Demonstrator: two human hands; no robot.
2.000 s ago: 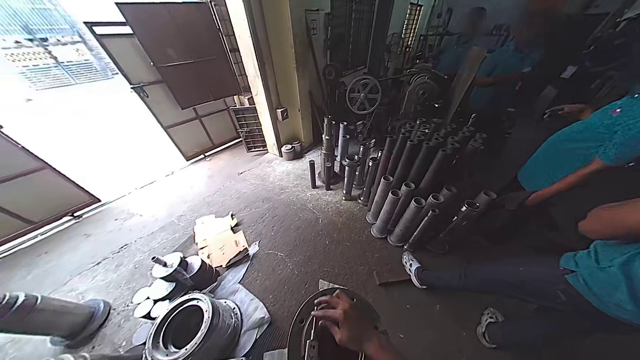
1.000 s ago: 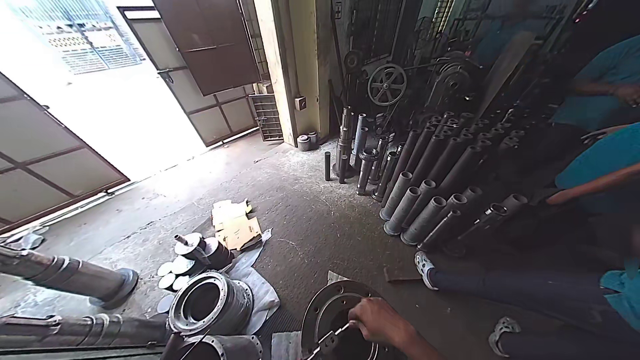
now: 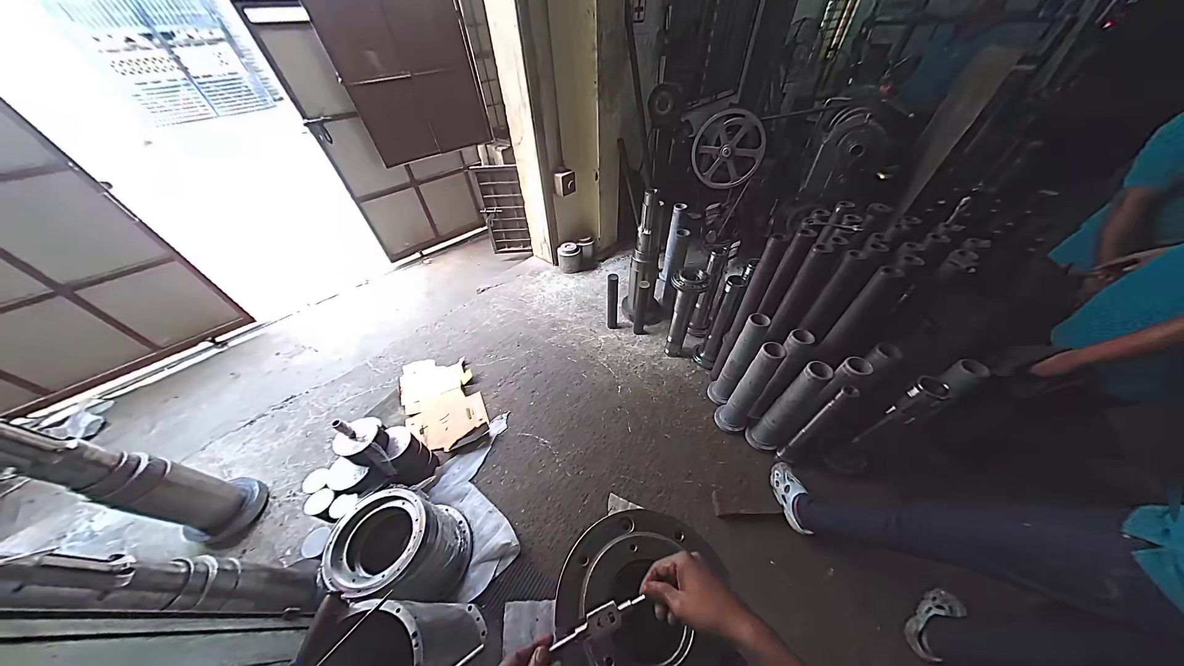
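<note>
A tap wrench (image 3: 601, 622) with a metal bar handle lies across a round steel flange (image 3: 578, 560) that has bolt holes around its rim and a large bore. My right hand (image 3: 684, 592) grips the handle's upper right end over the bore. At the lower left end, my left hand (image 3: 529, 655) shows only its fingers at the frame's bottom edge, around the bar. The wrench's centre body sits between the two hands, above the flange face. Whether a tap is fitted below it cannot be seen.
Flanged metal cylinders (image 3: 398, 546) stand left of the flange, near discs (image 3: 361, 437) and cardboard (image 3: 449, 416). Long shafts (image 3: 157, 481) lie at far left. Upright pipes (image 3: 740, 361) crowd the right, where a person's shoe (image 3: 789, 498) rests and other people stand.
My left hand's fingers now show at the wrench's lower end. The right hand stays at the tool, over the flange. The view has shifted somewhat.
</note>
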